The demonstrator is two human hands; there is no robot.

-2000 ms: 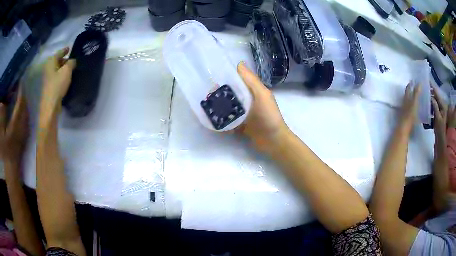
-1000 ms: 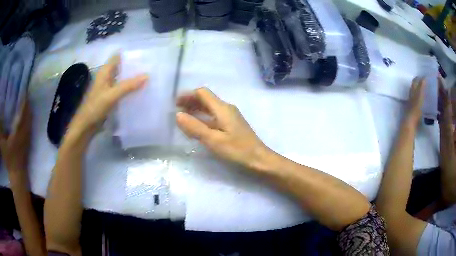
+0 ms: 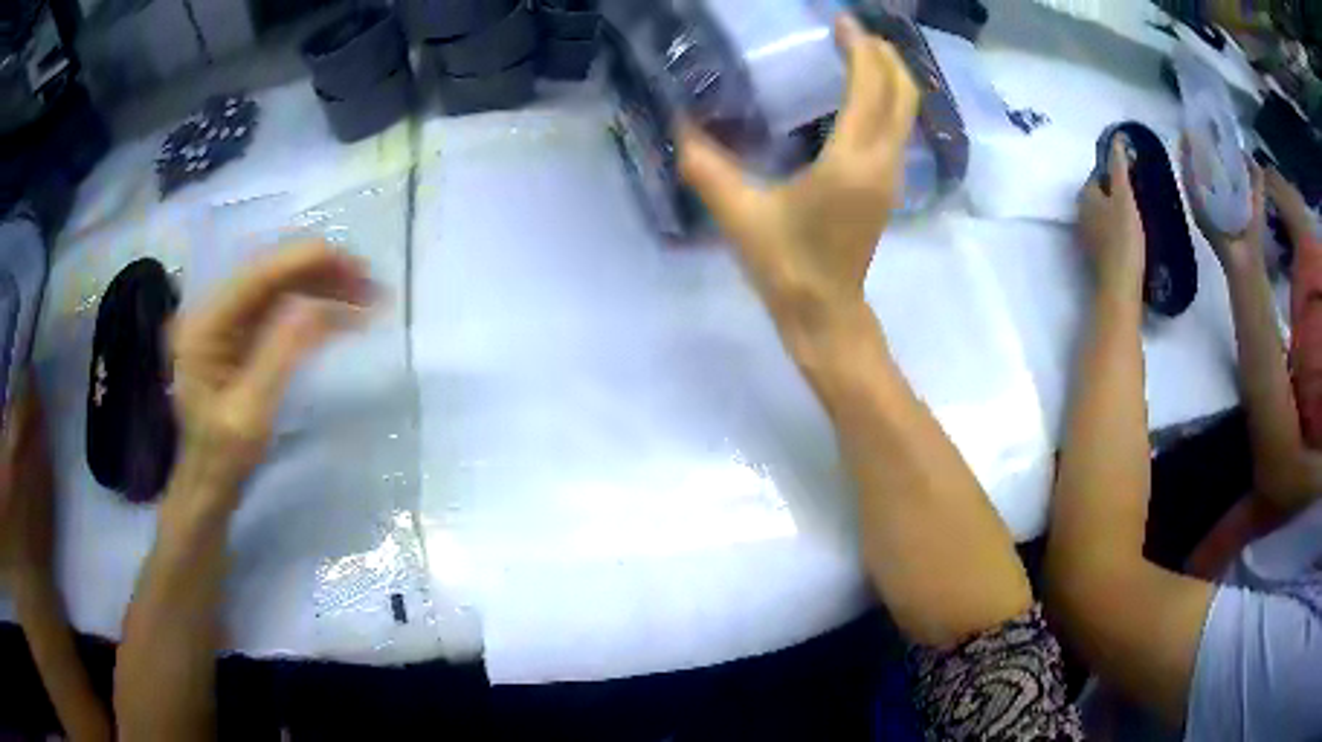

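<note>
My right hand (image 3: pixel 812 203) is at the upper middle, thumb and fingers around a frosted body with a black, film-wrapped cover (image 3: pixel 703 73); this unit is blurred and cut off by the top edge. My left hand (image 3: pixel 261 341) is blurred, fingers curled and apart, with nothing seen in it. It is above the foam sheet, right of a black oval cover (image 3: pixel 134 380) that lies on the bench.
Black round cups (image 3: pixel 358 73) stand stacked at the back. A small black parts pile (image 3: pixel 208 142) lies upper left. A small black piece (image 3: pixel 399 607) is near the front edge. At right, another person's hand (image 3: pixel 1113 210) holds a black cover (image 3: pixel 1157 218). More hands are at both sides.
The frosted body between my hands has gone from there. My right hand has moved up to the stacked units, and the unit it grips has shifted left. The view has also shifted.
</note>
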